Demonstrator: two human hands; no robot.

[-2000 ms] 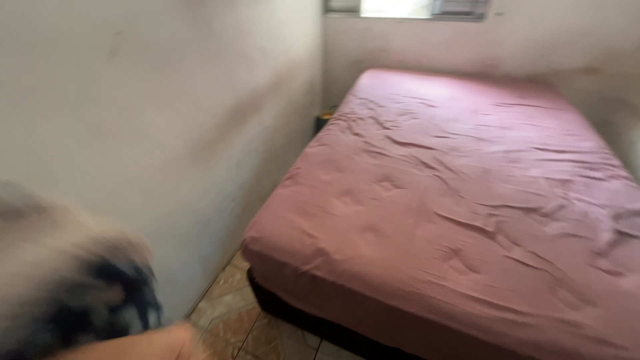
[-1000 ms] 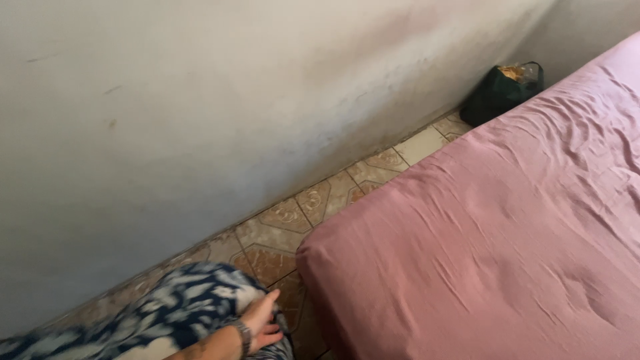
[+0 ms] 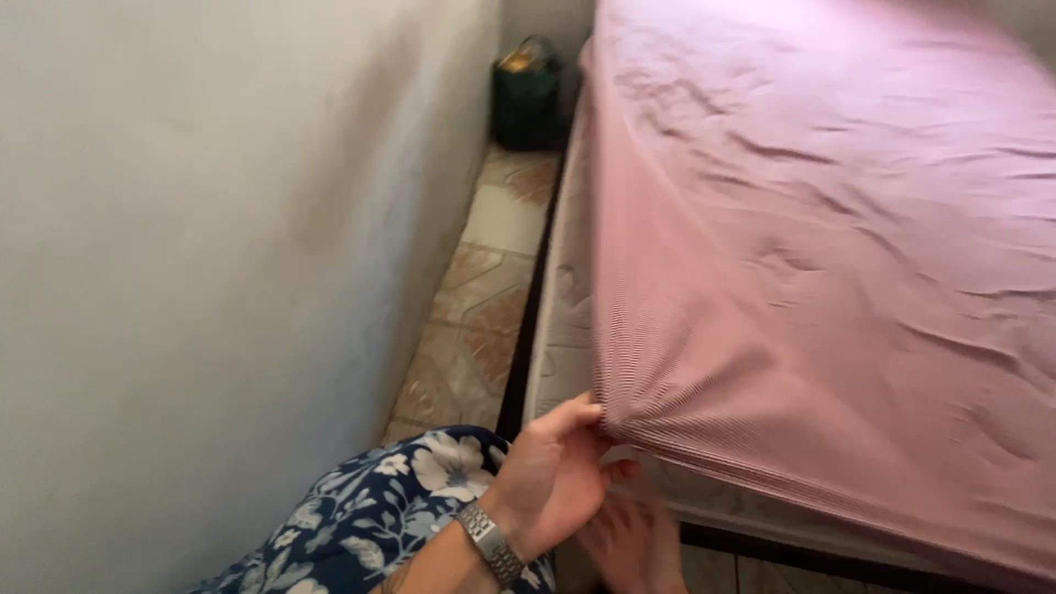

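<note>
My left hand [image 3: 561, 474], with a metal watch [image 3: 488, 540] on its wrist, grips the near left corner of a pink fitted sheet [image 3: 792, 330]. The sheet's edge is pulled up there, with folds fanning out from my fingers. Beneath it the pale side of the mattress [image 3: 565, 330] shows. Below and just right of my left hand is my right hand [image 3: 635, 536], blurred, near the mattress corner; whether it holds anything cannot be told.
A pale, stained wall [image 3: 247, 206] runs along the left. Between it and the dark bed base [image 3: 528, 330] is a narrow strip of tiled floor [image 3: 462, 338]. A dark green bag [image 3: 528, 107] stands at its far end. Blue floral fabric [image 3: 388, 511] lies beside my left forearm.
The sheet's near left corner, which covered the mattress before, is now lifted off it in my left hand. My right hand has come into view. The view has turned.
</note>
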